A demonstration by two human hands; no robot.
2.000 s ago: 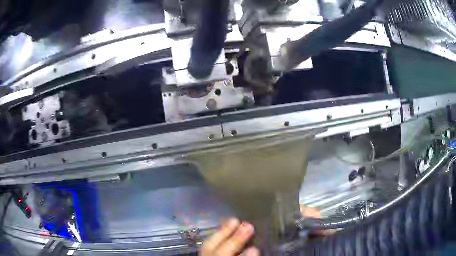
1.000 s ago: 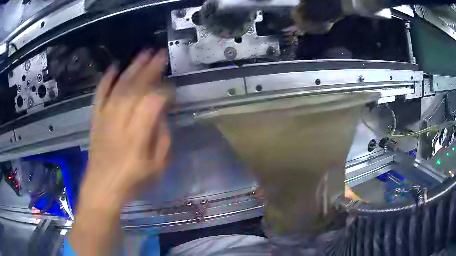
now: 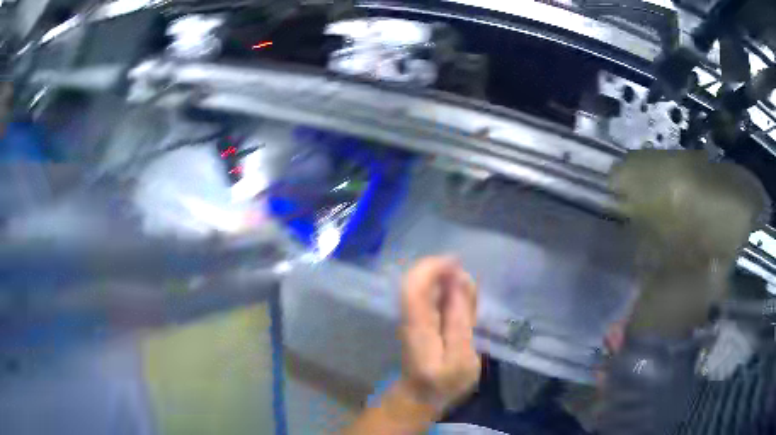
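A greenish-brown, funnel-like hood [image 3: 685,200] stands at the right, its narrow neck pointing down to a dark fitting. My left hand [image 3: 441,327] is in the lower middle, raised to the left of the hood and not touching it. It is blurred, looks empty, with its fingers extended close to each other. A small skin-coloured patch shows at the left of the hood's neck. It may be part of my right hand [image 3: 614,336], mostly hidden, and its grip cannot be made out.
Silver rails [image 3: 510,140] cross the view, with holed fixture plates [image 3: 642,115] on the dark track behind. A blue bin [image 3: 370,200] sits below the rails. A grey shelf [image 3: 510,263] is behind my left hand. A ribbed hose [image 3: 744,395] is at lower right. Blurred grey and blue shapes fill the left.
The view has swung left, so the hood now appears farther right and the blue bin nearer the middle. My left hand has moved back from the rails to lower in the view.
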